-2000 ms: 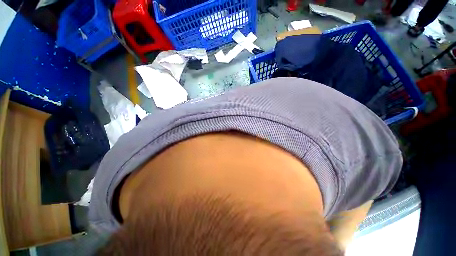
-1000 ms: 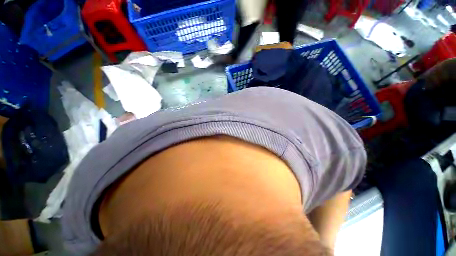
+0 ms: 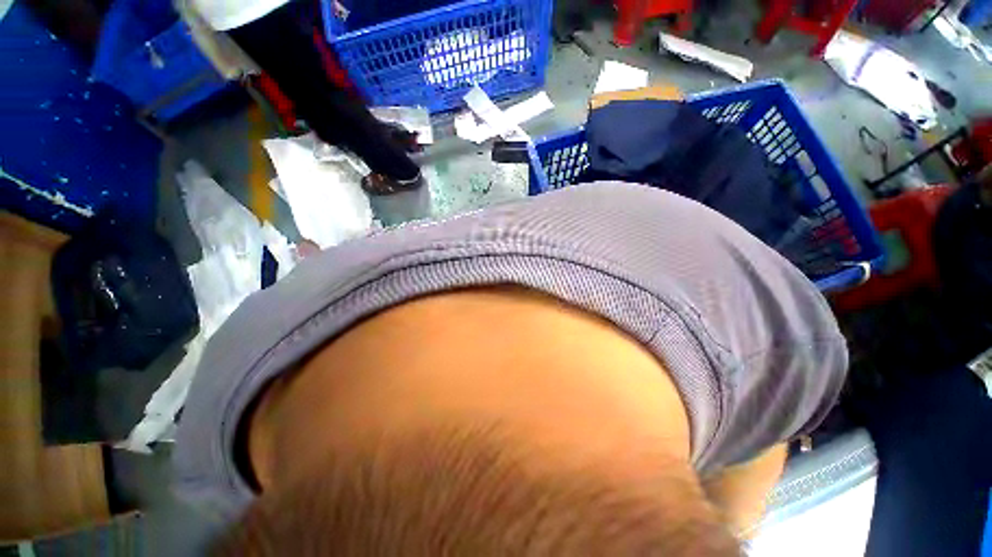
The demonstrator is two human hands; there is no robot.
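The wearer's neck and grey shirt fill the middle and bottom. A piece of bare arm shows at the lower right, but neither of my hands is in view. Dark cloth lies heaped in a blue lattice crate behind the shirt. A dark cloth piece hangs or lies at the lower right, beside a bright white surface. What my hands hold cannot be seen.
A person's dark trouser leg and shoe are at the upper left. Another blue crate, red stools and white sheets are on the floor. A black heap sits beside a wooden desk.
The view has swung slightly, shifting the floor items right since one second ago. The passing person has moved from the top middle to the upper left. The shirt stays in the middle.
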